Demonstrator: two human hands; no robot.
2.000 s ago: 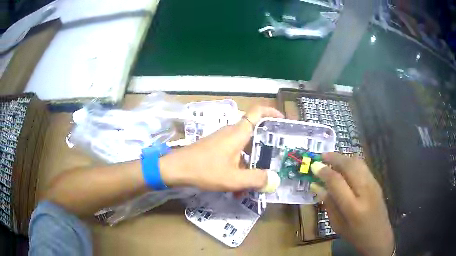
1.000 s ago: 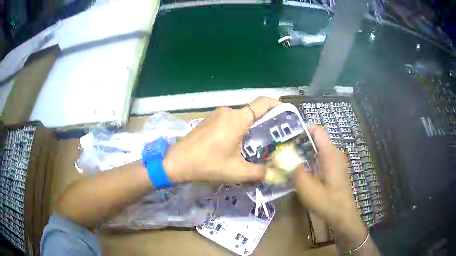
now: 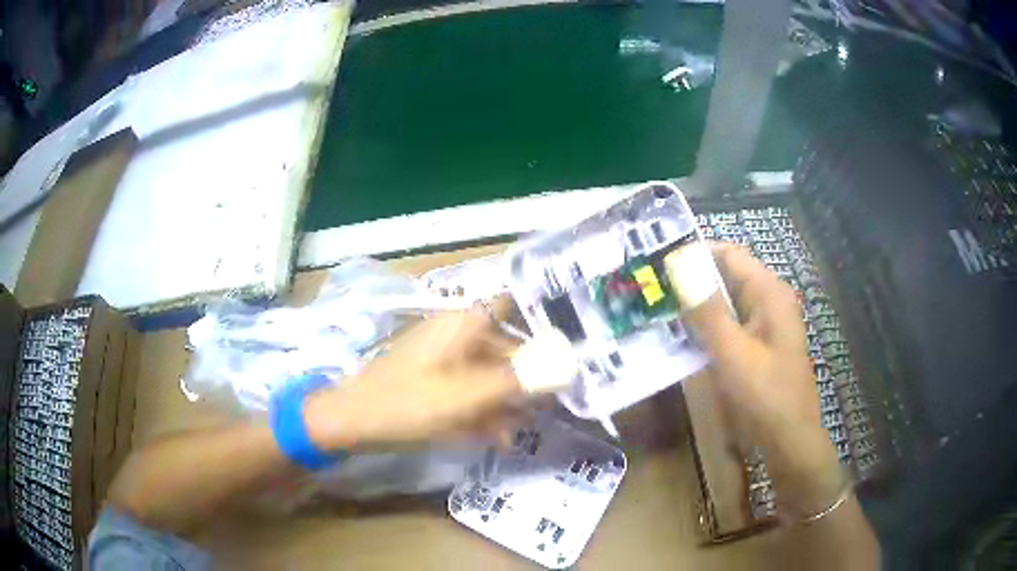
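A white socket housing (image 3: 602, 379) is held up, open side towards me and tilted. A green circuit board (image 3: 625, 299) with a yellow block sits inside it. My right hand (image 3: 758, 368) grips the housing's right side, a finger-cotted fingertip beside the board. My left hand (image 3: 446, 374), blurred, is at the housing's lower left; whether it grips the edge is not clear. A flat white cover with slots (image 3: 541, 502) lies on the bench below. Another white housing (image 3: 463, 281) lies behind my left hand, partly hidden.
A crinkled clear bag with white cord (image 3: 290, 335) lies left on the bench. Module trays stand far left (image 3: 56, 413) and right (image 3: 831, 379). A dark stack (image 3: 948, 312) is at the right. Behind are a green belt (image 3: 502, 112), a post (image 3: 753, 89) and a white slab (image 3: 223, 167).
The housing has been turned and raised, and its inside shows again. My right hand has moved from over the board to the housing's right side. My left hand has shifted left and down.
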